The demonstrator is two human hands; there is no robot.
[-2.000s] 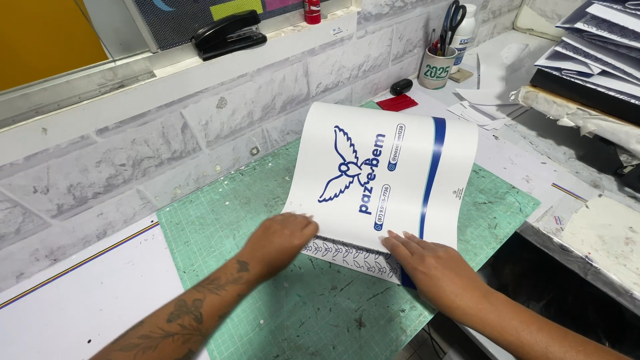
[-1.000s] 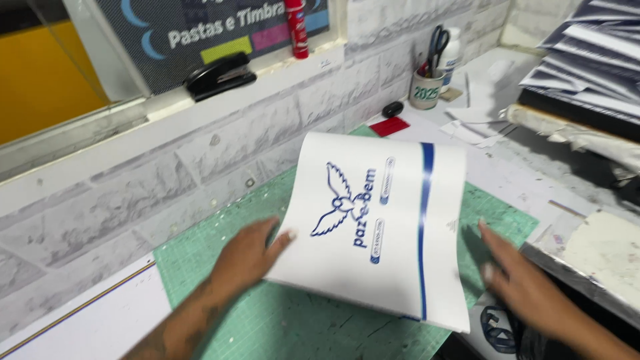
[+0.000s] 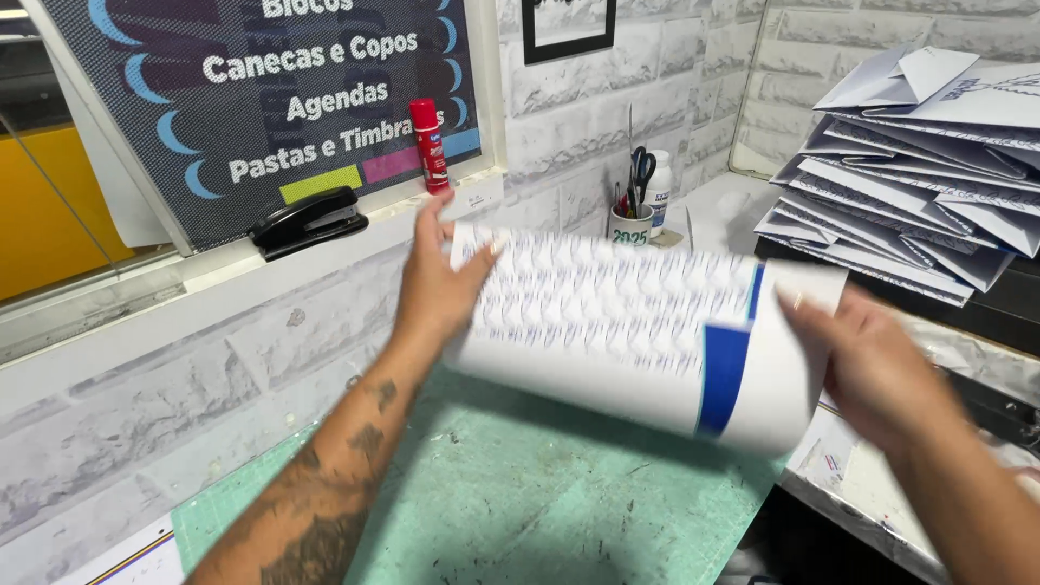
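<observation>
A white printed paper sheet (image 3: pixel 585 317), bent over on itself, is held up above a green cutting mat (image 3: pixel 520 496). Rows of small blue figures and a solid blue band cover the side facing me. At its upper left corner, my left hand (image 3: pixel 443 276) grips the edge between thumb and fingers. My right hand (image 3: pixel 869 357), blurred by motion, pinches the right end, its fingers partly hidden behind the paper. The sheet's lower edge hangs over the mat and casts a shadow there.
On the window ledge are a black stapler (image 3: pixel 309 221) and a red glue stick (image 3: pixel 429 146). Behind the sheet stands a cup (image 3: pixel 630 225) with scissors, beside a white bottle (image 3: pixel 660 191). Folded paper bags (image 3: pixel 918 179) are stacked at right, above a cluttered counter edge (image 3: pixel 861 512).
The sheet has been lifted off the mat and turned, so the patterned side faces me instead of the bird print. My right hand, apart from the sheet one second ago, now holds it. The view has tilted up.
</observation>
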